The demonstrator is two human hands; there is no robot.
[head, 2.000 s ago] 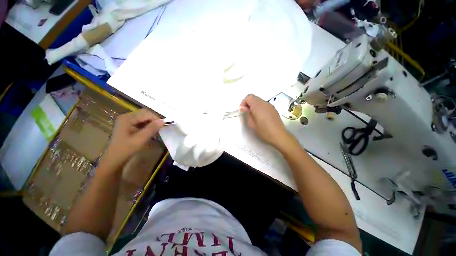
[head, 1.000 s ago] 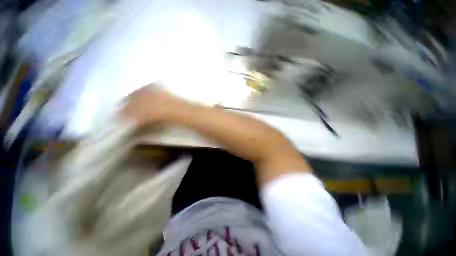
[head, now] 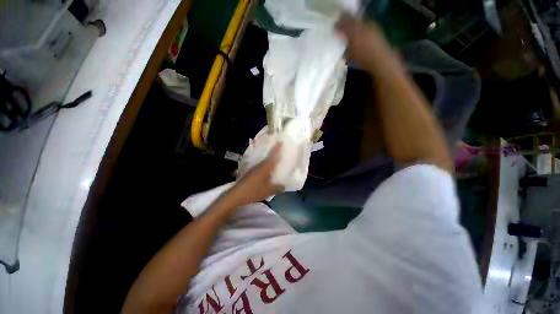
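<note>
A long bundle of white to cream cloth pieces (head: 307, 73) stretches between my hands, pinched in narrow near its lower middle, with small tabs sticking out there. My left hand (head: 265, 175) is closed on the near, lower end of the bundle, close to my shirt. My right hand (head: 362, 43), blurred, grips the cloth at the far, upper end; its fingertips are partly hidden by the cloth. A pointed cloth corner hangs to the left of my left wrist.
The white sewing table (head: 92, 147) curves along the left, with black-handled scissors (head: 13, 105) and a slim snips-like tool (head: 55, 110) on it. A yellow frame bar (head: 220, 70) stands beyond the table edge. Another white table (head: 511, 245) is at the right. Dark fabric lies behind my right arm.
The view has turned right, away from the needle area; the table and scissors are now at the left. Both hands are now on the cloth bundle over the floor side.
</note>
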